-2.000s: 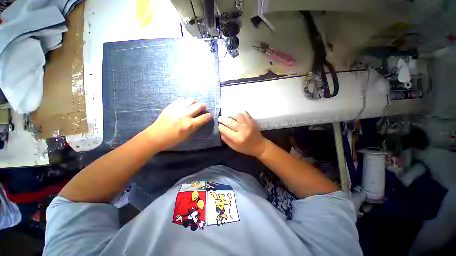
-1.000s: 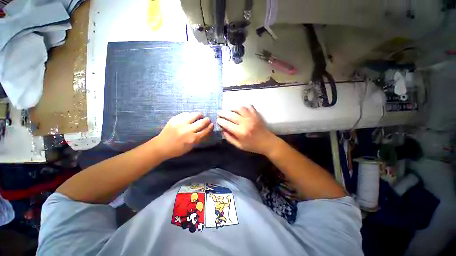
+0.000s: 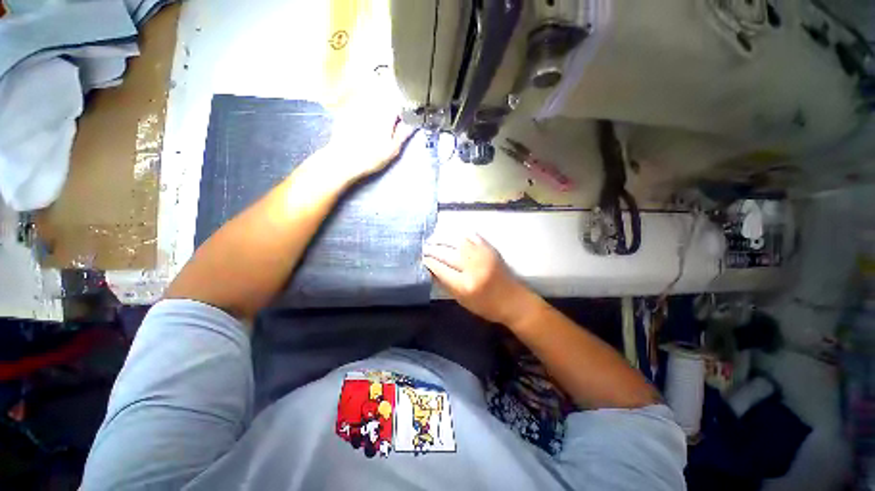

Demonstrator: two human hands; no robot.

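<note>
The dark blue-grey fabric panel [image 3: 374, 235] lies flat on the white sewing table, its right edge running up to the presser foot [image 3: 437, 144] of the cream sewing machine [image 3: 652, 72]. My left hand [image 3: 376, 139] reaches over the panel to the lit spot just left of the presser foot; glare washes out its fingers, so its grip cannot be told. My right hand [image 3: 472, 273] is at the panel's right edge near the front, fingertips on the edge; whether they pinch it is unclear.
Dark scissors [image 3: 624, 216] and a pink-handled tool [image 3: 542, 171] lie right of the needle. Pale cut pieces [image 3: 43, 125] rest on brown cardboard [image 3: 115, 163] at left. A yellow piece [image 3: 339, 43] lies behind the panel. A white thread cone [image 3: 683, 388] stands below the table at right.
My left hand has moved from the panel's near part up to the presser foot. My right hand remains by the right edge. The view has shifted, showing more of the machine head.
</note>
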